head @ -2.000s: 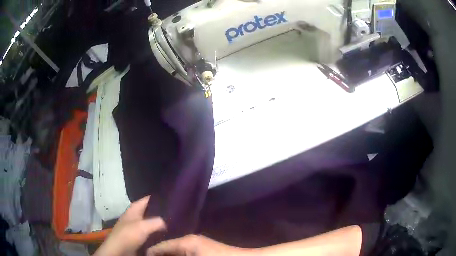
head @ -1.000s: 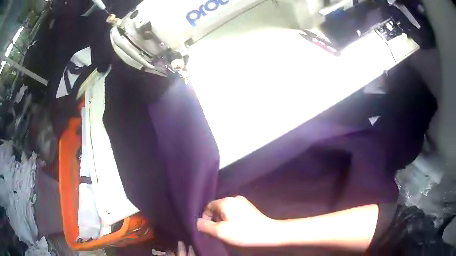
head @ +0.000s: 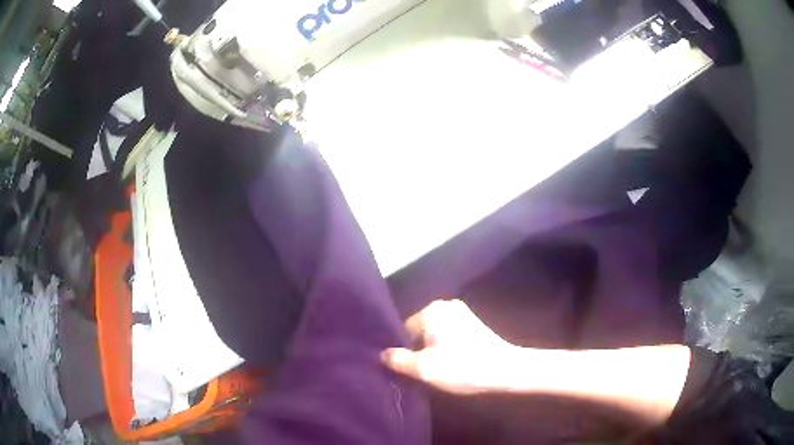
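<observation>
The dark purple fabric panel [head: 348, 322] runs from the needle area [head: 292, 117] over the table's front edge to the bottom of the view. My right hand [head: 448, 348] pinches its right edge between thumb and fingers, just below the table's front edge. My left hand is not visible; the cloth fills the bottom of the view left of my right hand. The cream-white sewing machine head [head: 261, 52] stands at the top, partly cut off by the frame. The cloth's upper end reaches under the presser foot area; glare hides the detail there.
The white table [head: 453, 148] is overexposed. An orange plastic basket [head: 111, 322] with white pieces [head: 150, 369] is at the left. A slim dark-red tool [head: 535, 59] and a black tray lie at the upper right. More purple cloth [head: 635, 278] hangs below the table.
My right hand has moved right and a little up with the cloth edge, and the cloth is spread wider at the bottom. My left hand has left view. The machine appears further up and left.
</observation>
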